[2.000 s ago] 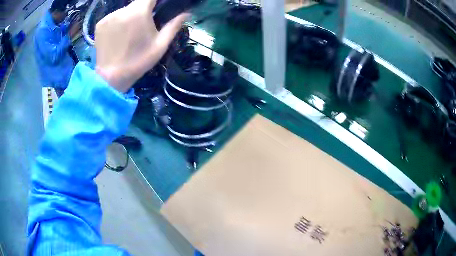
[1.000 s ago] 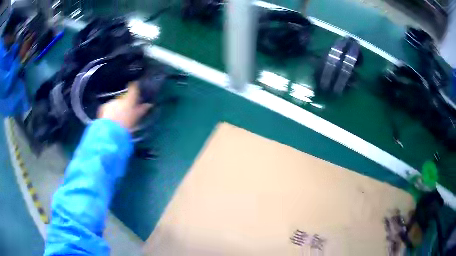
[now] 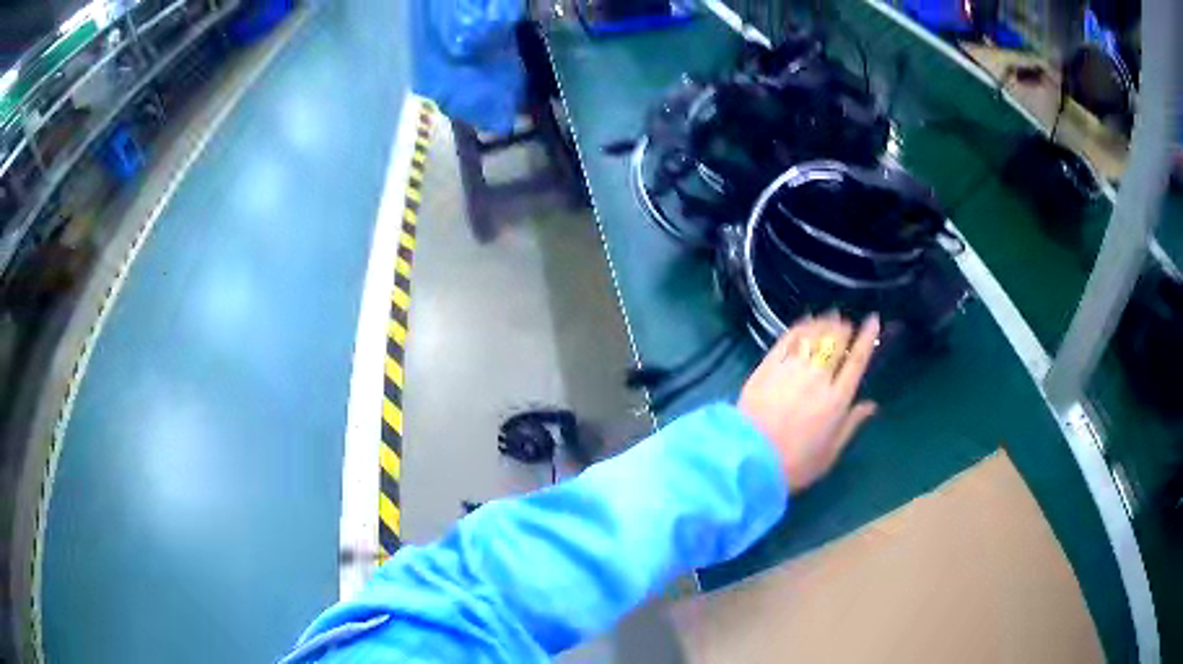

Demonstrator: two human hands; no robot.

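My left hand [image 3: 811, 405], in a blue sleeve with yellow on a fingertip, reaches over the green bench top at the near edge of the headset pile. Its fingers are extended with the thumb apart, and it appears empty. Its fingertips are close to or touching a black headset with silver hoops [image 3: 756, 260]; contact is unclear. More black headsets [image 3: 830, 110] are heaped behind it. The tan cardboard mat [image 3: 928, 571] lies at the lower right, cut off by the frame. My right hand is not in view.
A white post [image 3: 1118, 247] and rail [image 3: 1005, 311] stand to the right. A dark headset-like object [image 3: 532, 437] shows beyond the bench's left edge, over the grey floor. A person in blue [image 3: 470, 59] and a dark stool [image 3: 513, 162] are at the upper middle.
The view has swung left, so the pile now shows at upper right and the floor at left. My left hand, earlier over the headsets, is now at the pile's near edge.
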